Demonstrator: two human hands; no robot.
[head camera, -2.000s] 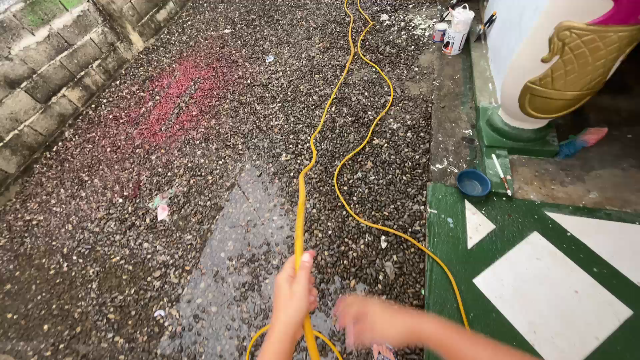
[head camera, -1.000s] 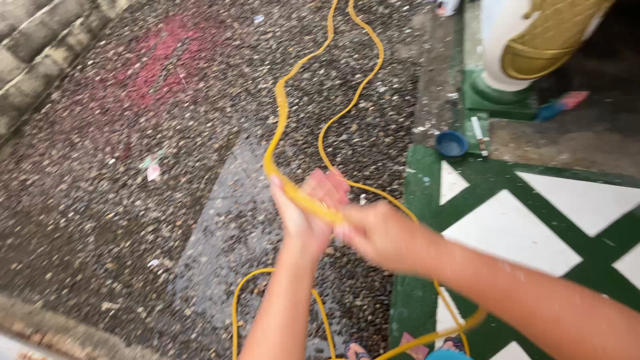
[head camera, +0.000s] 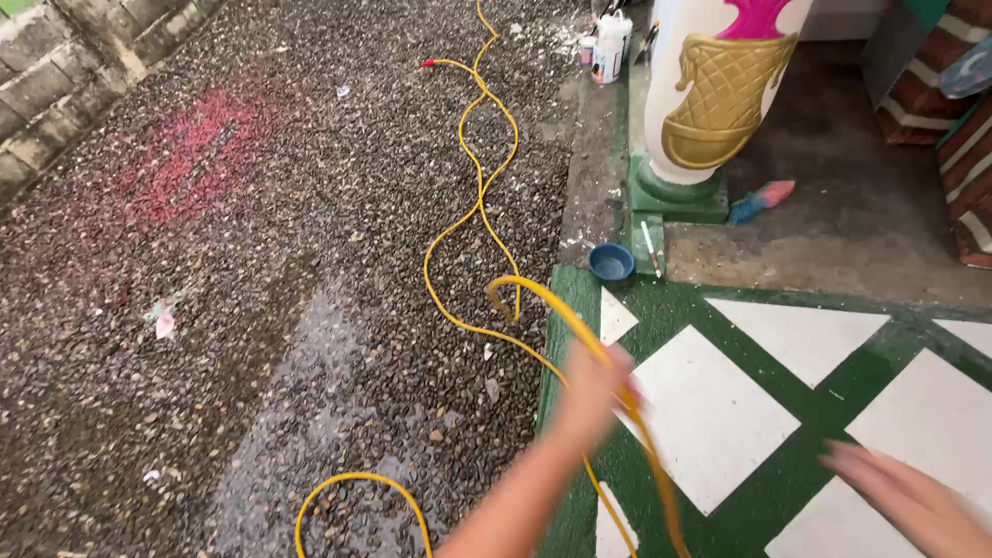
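A yellow hose (head camera: 577, 322) runs through my left hand (head camera: 593, 387), which is closed around it above the edge of the green and white floor. From there the hose drops toward the bottom edge, and its other lengths wind over the dark pebbles. One end with a red tip (head camera: 428, 63) lies on the pebbles at the top. My right hand (head camera: 872, 469) is blurred at the lower right, over the painted floor, apart from the hose with nothing seen in it.
A blue bowl (head camera: 611, 263) and a brush (head camera: 650, 248) sit beside the green base of a white and gold column (head camera: 717, 101). White containers (head camera: 608, 50) stand farther back. A block wall (head camera: 46, 85) borders the pebbles at left; a wet patch (head camera: 302, 411) lies nearer.
My right hand has let go of the hose and moved off to the right. My left hand has carried the hose right, over the painted floor. The red-tipped end now shows.
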